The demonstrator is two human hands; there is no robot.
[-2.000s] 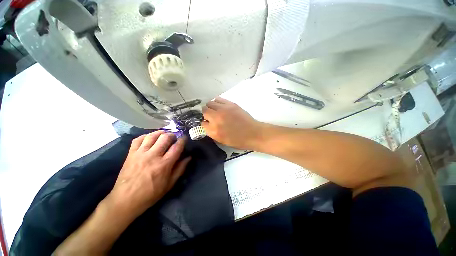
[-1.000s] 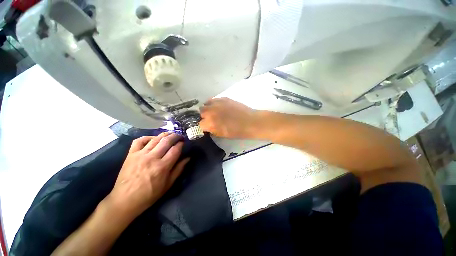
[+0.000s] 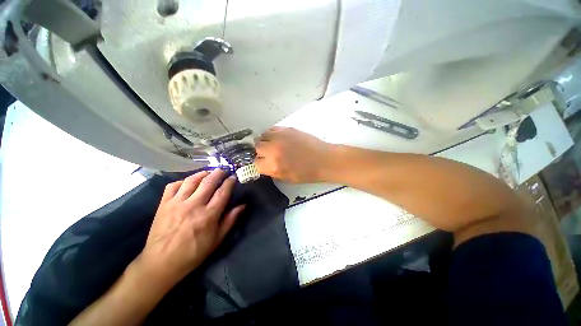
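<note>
The thin black fabric [image 3: 255,242] lies on the machine table under the presser foot area and spreads left and down over the front edge. My left hand [image 3: 191,223] lies flat on the fabric with its fingertips just in front of the lit needle area [image 3: 222,163]. My right hand [image 3: 290,155] is right of the foot, behind the small pale ribbed disc [image 3: 247,173]. Its fingers are curled and its fingertips are hidden behind the foot parts, so what they touch cannot be seen.
The cream sewing machine head [image 3: 274,57] with its ribbed tension dial [image 3: 195,95] stands over the work. Dark thread snips [image 3: 386,125] and thin tweezers [image 3: 374,97] lie on the bed behind my right forearm. The white table [image 3: 344,235] has a printed ruler along its front edge.
The camera view has shifted slightly, so the machine head looks closer. Both hands stay in nearly the same place at the foot. The fabric shows little change.
</note>
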